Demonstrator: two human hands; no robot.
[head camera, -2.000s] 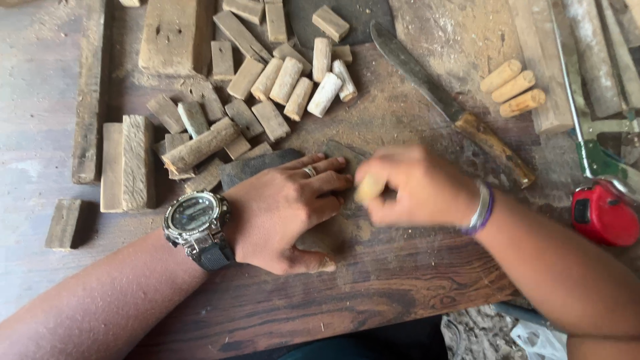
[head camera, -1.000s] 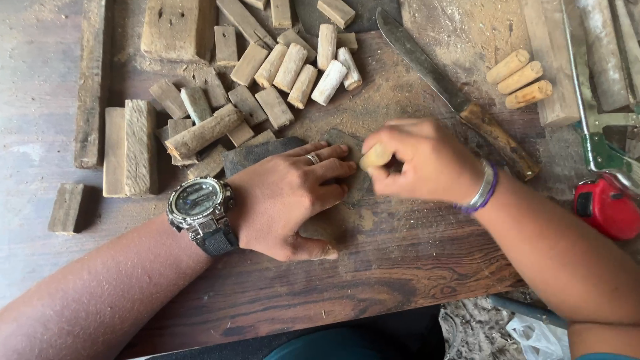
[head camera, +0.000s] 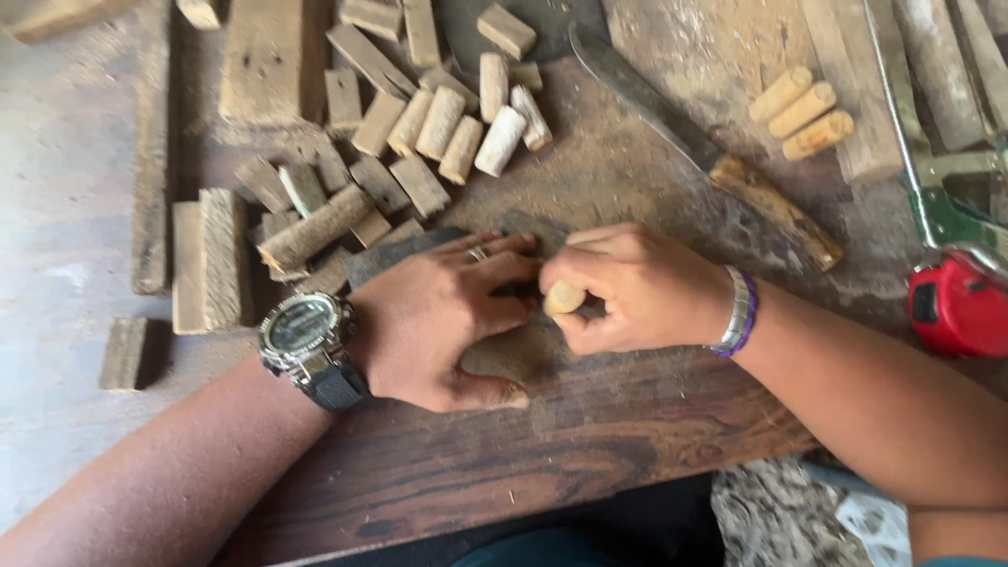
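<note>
My left hand (head camera: 449, 315) lies palm down with its fingers spread, pressing on a dark grey abrasive sheet (head camera: 405, 250) on the wooden table. Right beside its fingertips, my right hand (head camera: 630, 287) grips a short round wooden peg (head camera: 565, 298), whose pale end faces up. The peg's lower end is hidden by the fingers. Above the hands lies a pile of cut wood pieces, with rectangular blocks (head camera: 419, 185) and round dowel pieces (head camera: 441, 122). A thicker dowel piece (head camera: 319, 227) rests on blocks near the left hand.
A knife with a wooden handle (head camera: 776, 209) lies beyond my right hand. Several smooth wooden pegs (head camera: 803, 112) sit at upper right, near a green-framed saw (head camera: 945, 213) and a red tape measure (head camera: 957, 305). Wooden blocks (head camera: 224, 260) and a long strip (head camera: 153, 157) are at left.
</note>
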